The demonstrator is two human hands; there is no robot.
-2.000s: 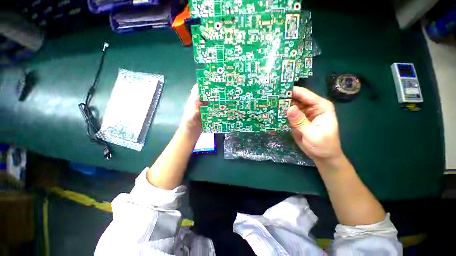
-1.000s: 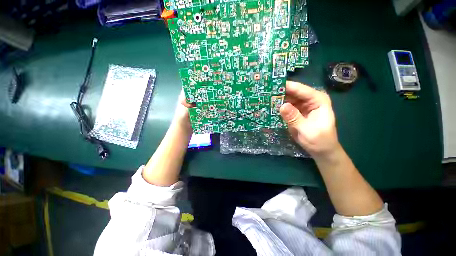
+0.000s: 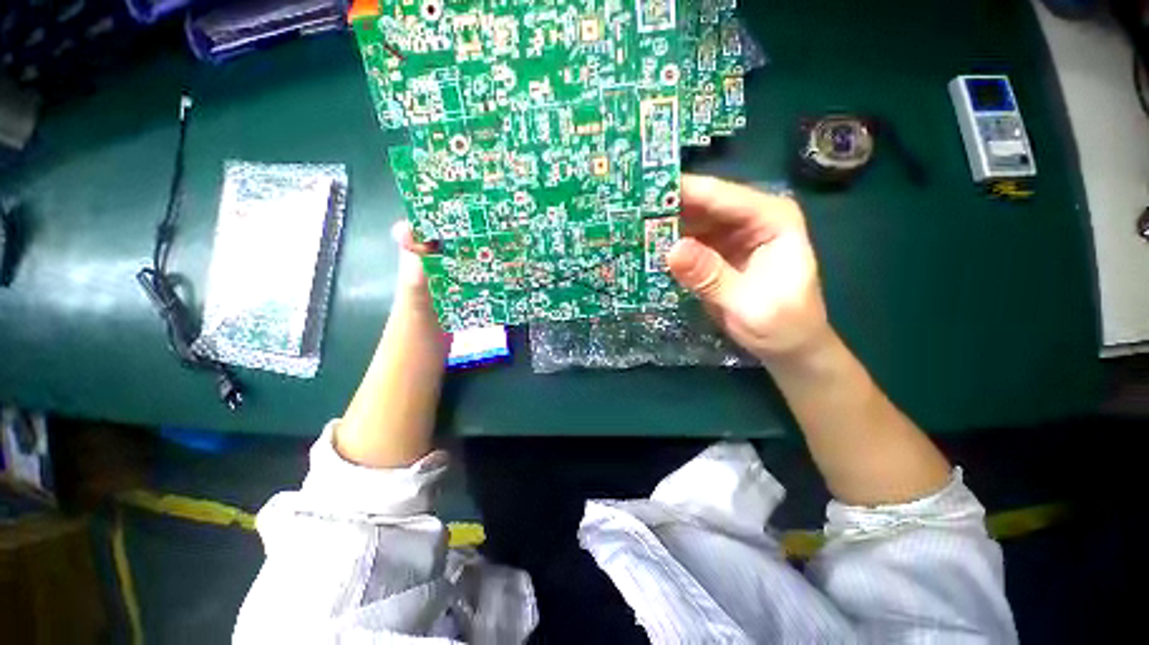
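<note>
A large green PCB panel (image 3: 529, 164) is held up in front of me, its top edge cut off by the picture's rim. My left hand (image 3: 416, 271) grips its lower left edge, with most of the fingers hidden behind it. My right hand (image 3: 750, 265) holds its lower right edge, thumb in front. Bubble wrap (image 3: 630, 345) lies on the bench below the panel, partly hidden by it. More green boards (image 3: 721, 82) show behind the panel's right edge. A smartphone (image 3: 479, 344) with a white and blue screen shows in part under the panel.
A bubble-wrapped white item (image 3: 267, 265) and a black cable (image 3: 168, 296) lie at left. A round dark tape measure (image 3: 837, 145) and a pale handheld meter (image 3: 993, 129) lie at right. Purple bins (image 3: 265, 25) and an orange block (image 3: 364, 10) stand at the back left. The bench's front edge runs below my hands.
Both hands and the panel have shifted left in the picture, still together. The panel tilts slightly more. The bench things have also shifted left and up in the view.
</note>
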